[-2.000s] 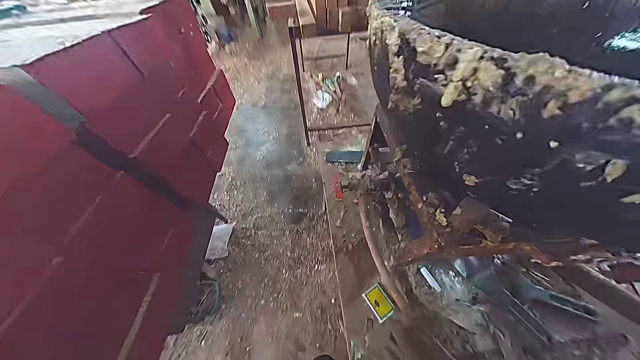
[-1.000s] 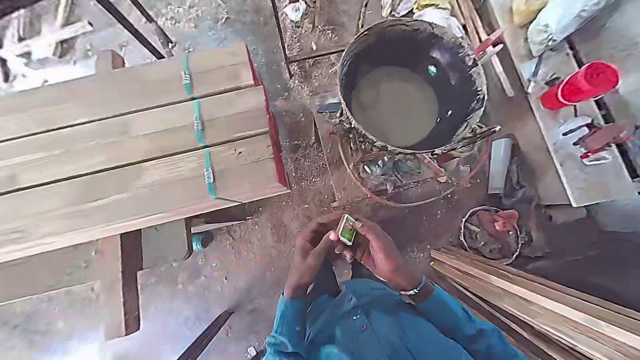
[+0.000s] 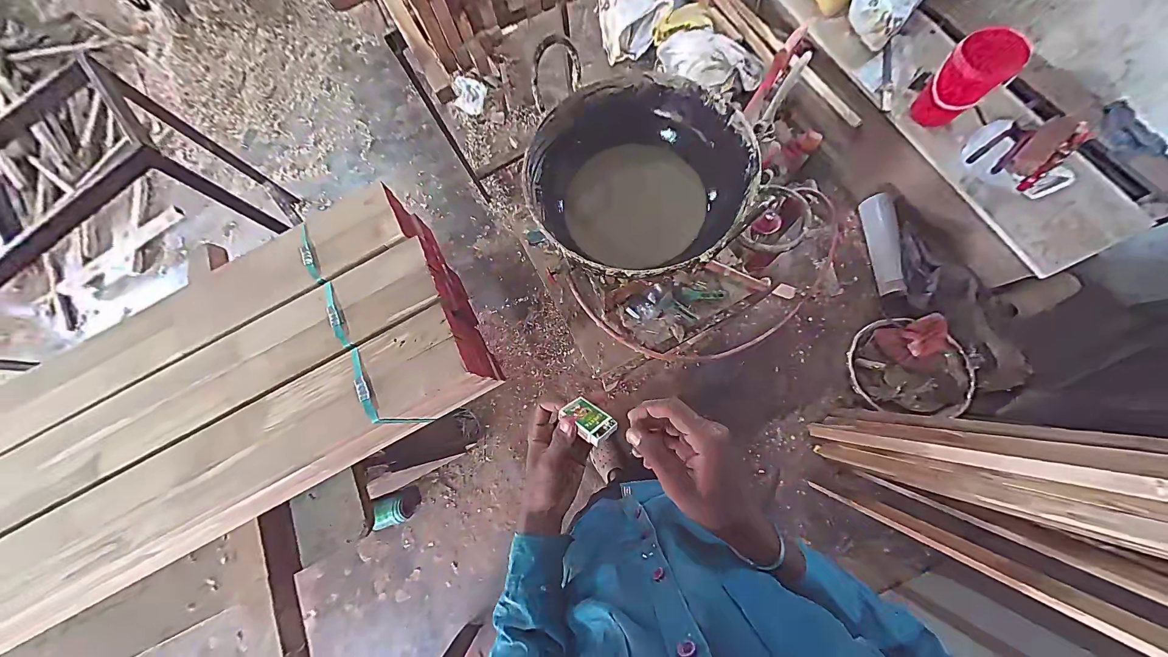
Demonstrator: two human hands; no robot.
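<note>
My left hand point(image 3: 555, 461) grips a small green and yellow matchbox point(image 3: 589, 420) between thumb and fingers, low in the middle of the view. Just to its right is my right hand point(image 3: 683, 456), raised, with its fingers bent and the fingertips near the thumb; whether a matchstick is pinched there is too small to tell. Beyond both hands stands a large black metal pan point(image 3: 735, 146) with a crusted rim, partly filled with a greyish-brown liquid point(image 3: 636, 206). A pinkish hose point(image 3: 620, 338) curves around below the pan.
Wooden planks with red ends, bound by a green strap point(image 3: 336, 319), lie at left. Long wooden strips point(image 3: 995, 456) lie at lower right, below a round basket point(image 3: 853, 365). A red plastic container point(image 3: 972, 78) stands on a board point(image 3: 1049, 246). A metal frame point(image 3: 151, 157) is at upper left.
Both hands were together at the matchbox a second ago; now my right hand is apart from it and my left hand holds it. The view has swung widely since two seconds ago.
</note>
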